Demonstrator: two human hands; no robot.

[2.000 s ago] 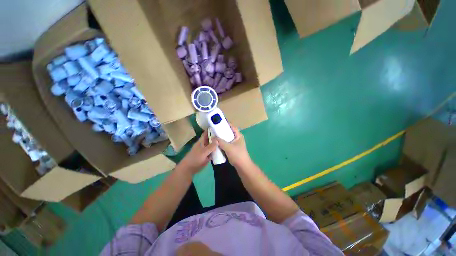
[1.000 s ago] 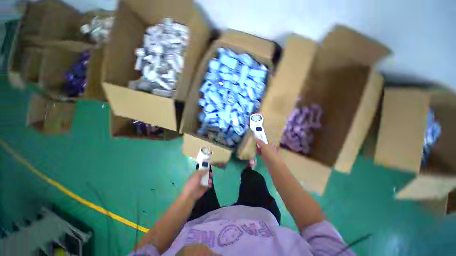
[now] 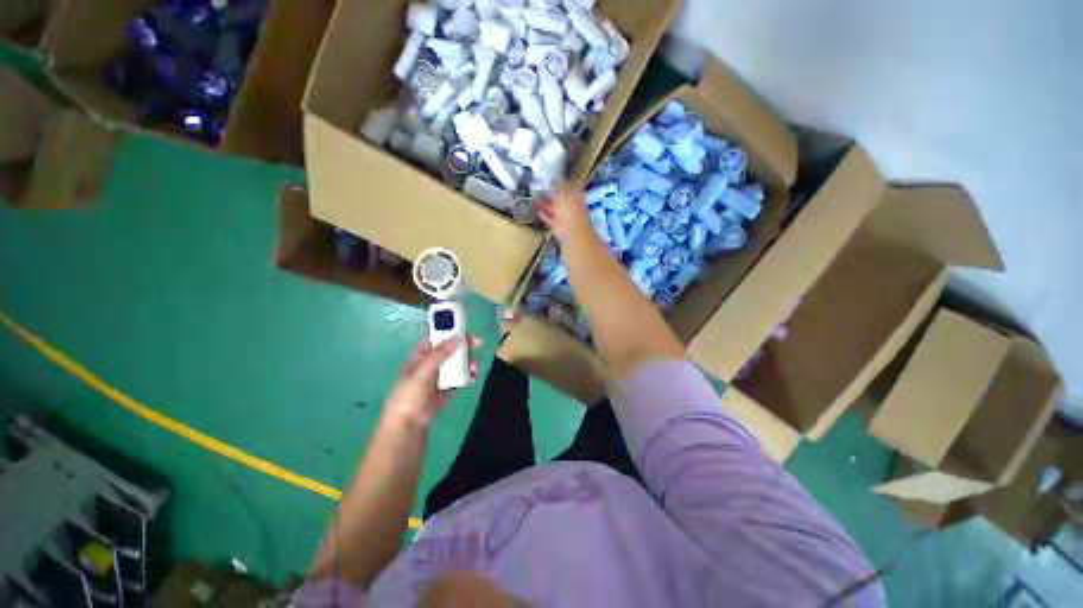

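My left hand (image 3: 445,366) holds a white handheld fan (image 3: 445,318) by its handle, with the round head up and the dark display showing, over the green floor. My right hand (image 3: 563,209) is at the near right edge of the carton of white fans (image 3: 416,197). Its fingers are at the lower end of a blurred white fan (image 3: 549,164), which appears held over the loose white fans (image 3: 523,71). The fingertips are small and blurred.
A carton of light blue fans (image 3: 701,202) stands under my right forearm. A mostly hidden pink-lilac pile (image 3: 778,333) is in the carton to its right. Dark purple fans (image 3: 196,71) lie upper left. A grey rack (image 3: 71,511) stands lower left. A yellow line (image 3: 190,434) crosses the floor.
The view has swung left towards the white fans. The two fans held together earlier are apart. My right hand has moved from beside the pink-lilac carton to the white-fan carton.
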